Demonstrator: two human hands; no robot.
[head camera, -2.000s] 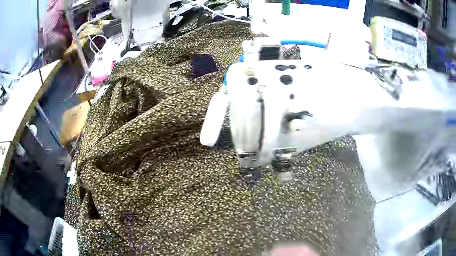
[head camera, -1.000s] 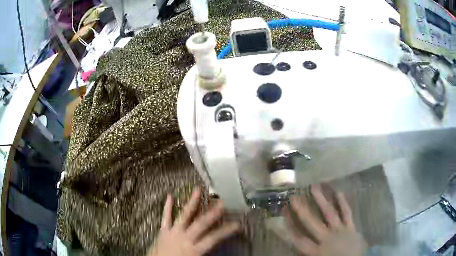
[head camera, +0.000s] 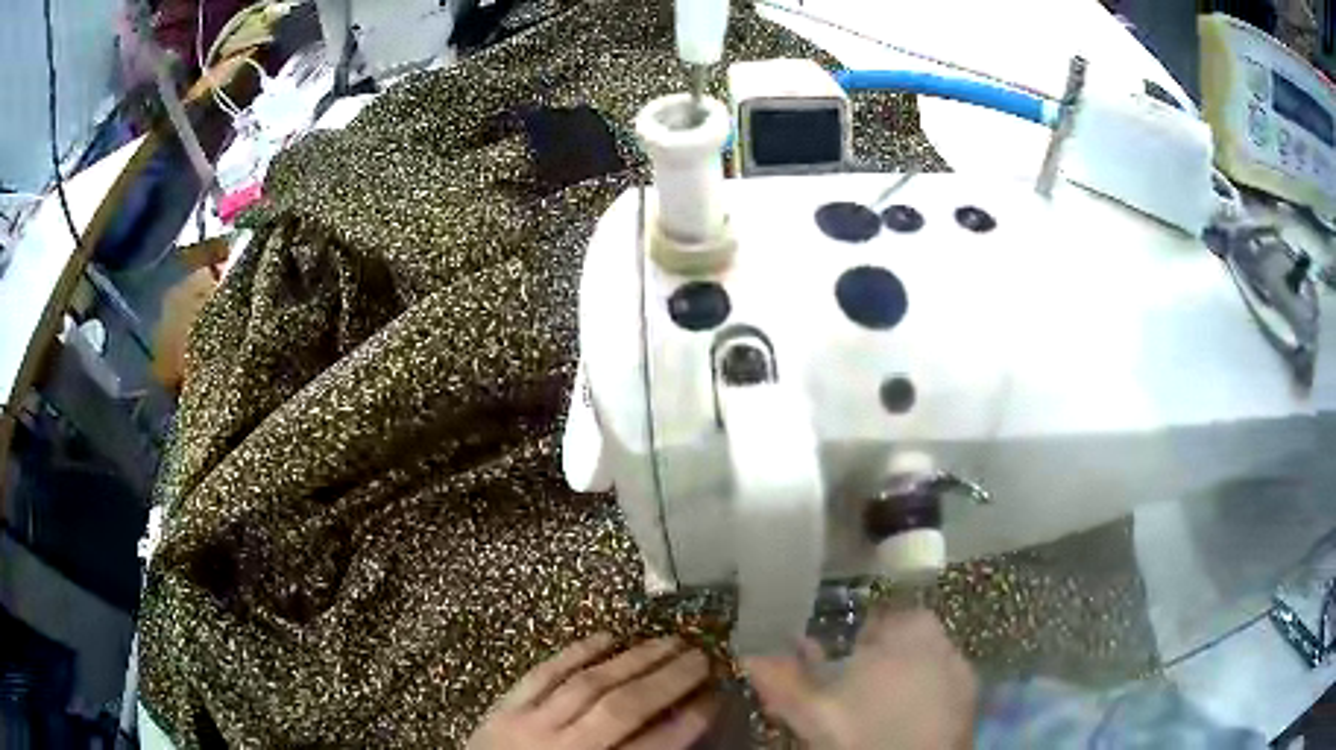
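The brown-black cloth with small gold flecks (head camera: 440, 557) spreads under the white sewing machine head (head camera: 938, 337) and is bunched at the left. My left hand (head camera: 608, 700) lies palm down on the cloth, left of the needle area, its fingers close together and its wrist cut off by the lower edge. My right hand (head camera: 879, 681) is just below the tension dial (head camera: 904, 513), by the needle area, its fingers bent; whether they pinch anything is not clear. The needle and presser foot are mostly hidden. A dark piece (head camera: 573, 145) lies farther back on the cloth.
A cream post (head camera: 686, 176) and a small box with a dark window (head camera: 791, 125) stand at the machine head. A blue tube (head camera: 945, 93) runs behind it. A control panel (head camera: 1278, 103) is at the upper right. Metal tools (head camera: 1304, 623) lie at the right edge.
The view has come closer to the machine head. Both hands are on the cloth; since a second ago my left fingers have drawn together and my right hand has turned and bent its fingers.
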